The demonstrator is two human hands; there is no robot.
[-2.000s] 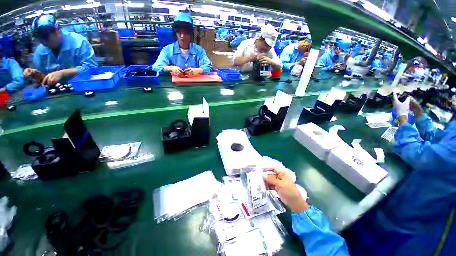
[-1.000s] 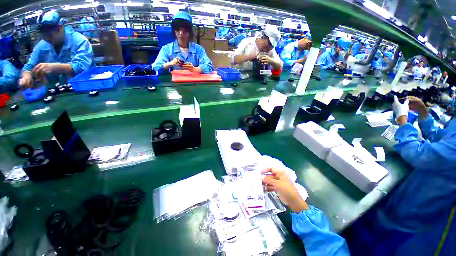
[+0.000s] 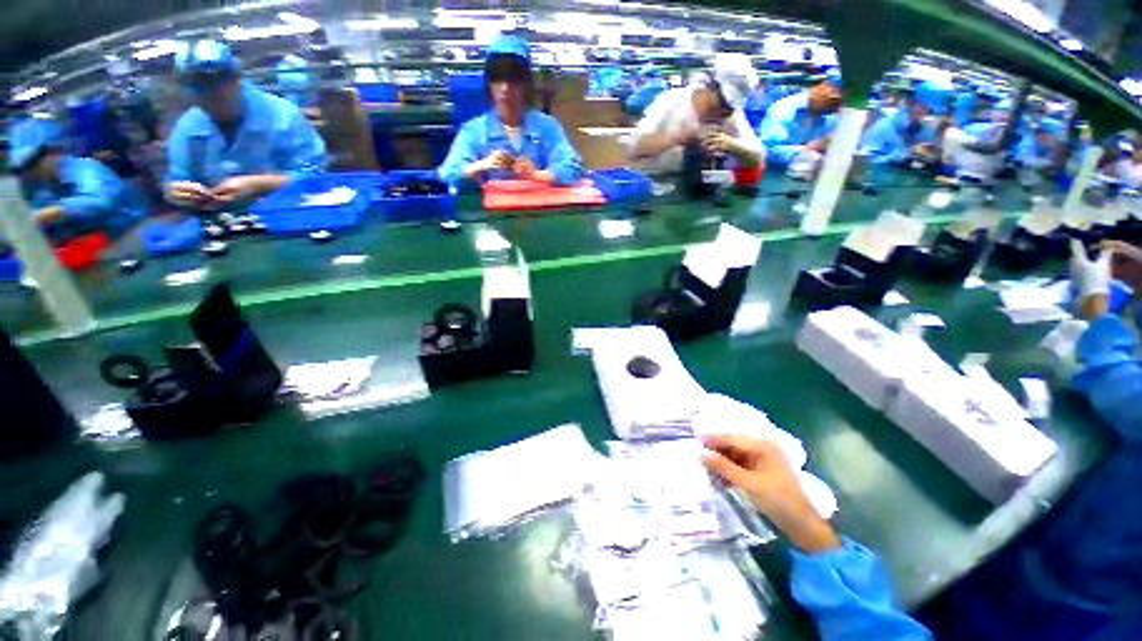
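Note:
My right hand [image 3: 766,486] reaches in from the lower right, its fingertips pinched at the upper right edge of a clear accessory bag [image 3: 670,470]. The bag lies low over a loose pile of filled clear bags [image 3: 670,582]; blur hides its contents. A flat stack of whitish empty bags [image 3: 520,480] lies left of the pile. A white stack with a round hole [image 3: 641,368] stands behind it. White round pieces [image 3: 758,428] lie partly behind my hand. My left hand is not in view.
Black rings [image 3: 313,520] and crumpled clear plastic [image 3: 56,551] lie at left. Open black boxes [image 3: 476,344] stand in a row behind. Long white blocks [image 3: 933,394] are at right, near another worker's sleeve [image 3: 1108,363]. Workers sit opposite, by blue trays [image 3: 313,207].
The view has turned left, so the scene sits further right. The bag in my right hand, upright at first, is now lowered flat over the pile. The conveyor's open boxes have shifted left relative to the stacks.

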